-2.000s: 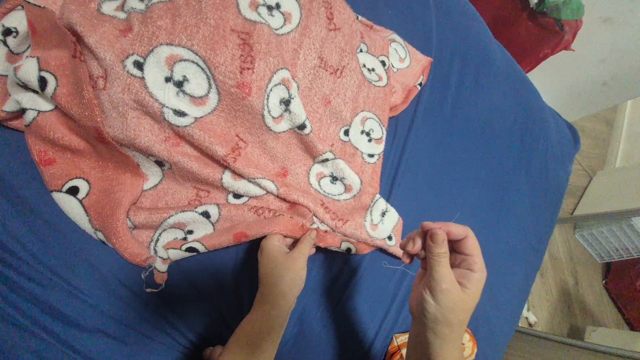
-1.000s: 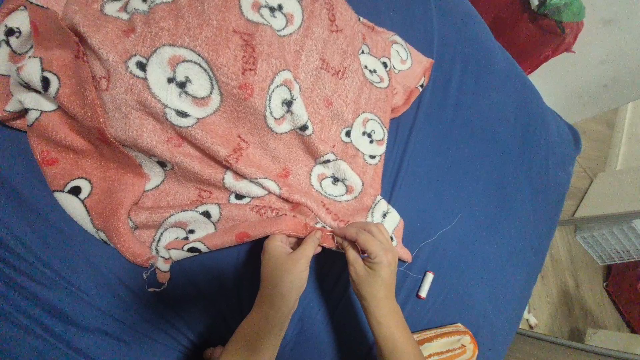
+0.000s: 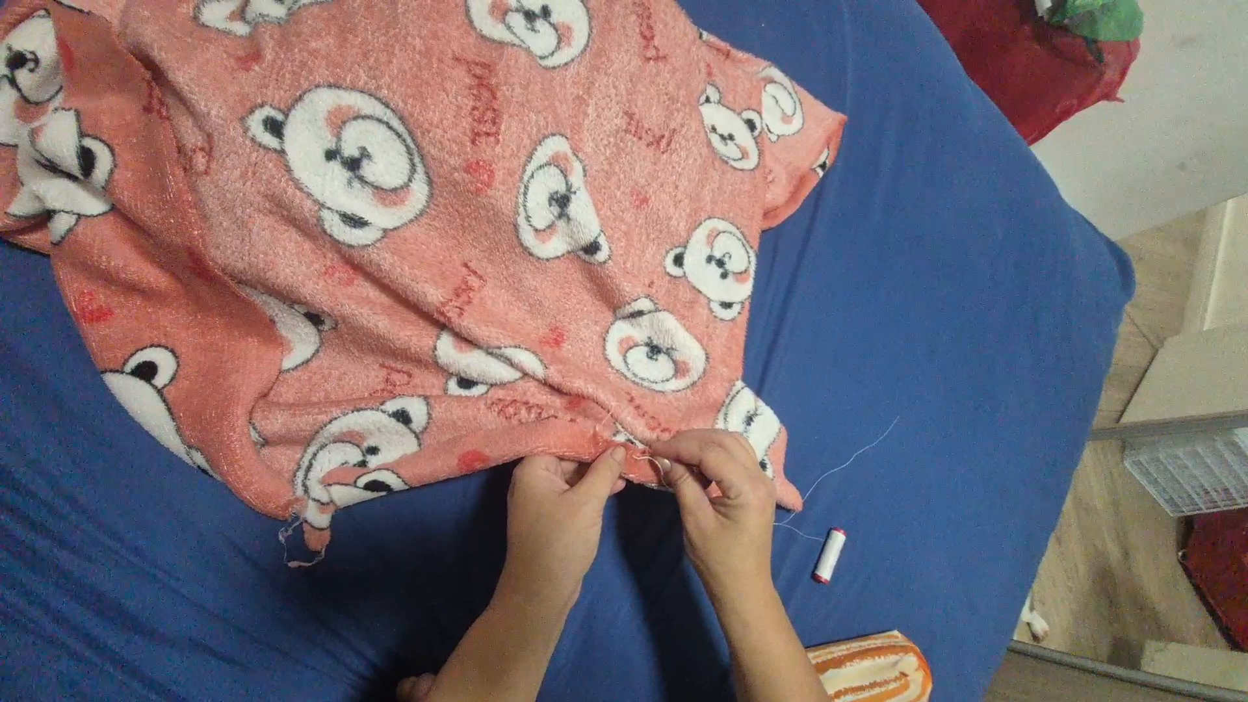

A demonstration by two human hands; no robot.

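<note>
A pink fleece cloth [image 3: 409,253] printed with white bear faces lies spread over a blue sheet [image 3: 907,292]. My left hand [image 3: 561,512] pinches the cloth's lower edge between thumb and finger. Just to its right, my right hand [image 3: 717,492] has its fingertips at the same edge, with a bit of white thread at them; whether they hold a needle is too small to tell. A spool of white thread [image 3: 830,556] with red ends lies on the sheet to the right of my right hand. A loose thread [image 3: 851,458] trails from near the cloth's corner.
An orange and white striped item [image 3: 873,668] lies at the bottom edge. Red fabric [image 3: 1033,58] with a green item [image 3: 1097,15] on it is at the top right. Beyond the bed's edge are wooden flooring [image 3: 1063,546] and a white plastic basket [image 3: 1189,471].
My right hand has moved left from beyond the cloth's corner to its lower edge beside my left hand. My left hand has stayed at the edge.
</note>
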